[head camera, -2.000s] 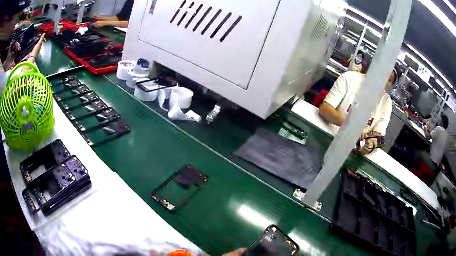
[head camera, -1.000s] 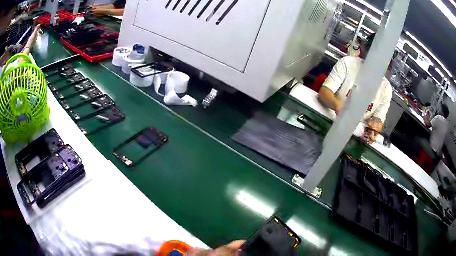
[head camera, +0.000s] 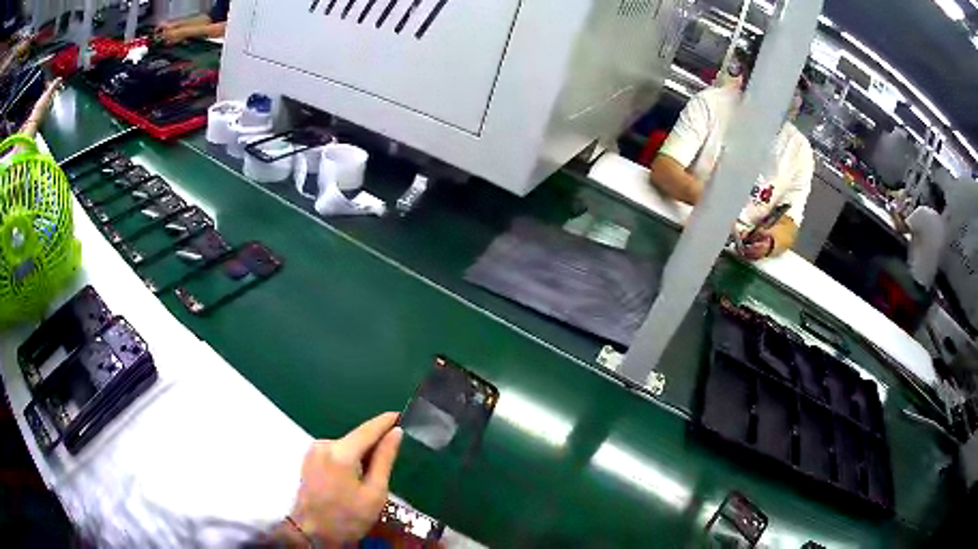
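My left hand (head camera: 345, 483) comes in from the bottom, left of centre. Its thumb and finger pinch the left edge of a black phone frame (head camera: 450, 413) with a greyish patch, held tilted over the green belt. Part of another dark piece with small bright spots (head camera: 411, 522) shows below the hand at the bottom edge; what supports it is hidden. A see-through phone frame (head camera: 228, 278) lies on the belt near a row of similar frames (head camera: 161, 225). My right hand is not in view.
Stacked black pieces (head camera: 88, 370) sit on the white ledge (head camera: 231, 429), beside a green fan (head camera: 34, 231). Beyond the belt are white rolls (head camera: 341, 172), a machine housing (head camera: 375, 64), a post (head camera: 713, 204), a black tray (head camera: 794, 413) and a person (head camera: 686, 145). Another frame (head camera: 740, 518) lies lower right.
My left hand has come further into view and moved up and left with the held frame. The see-through frame on the belt now appears further left, near the row. Another frame shows at lower right.
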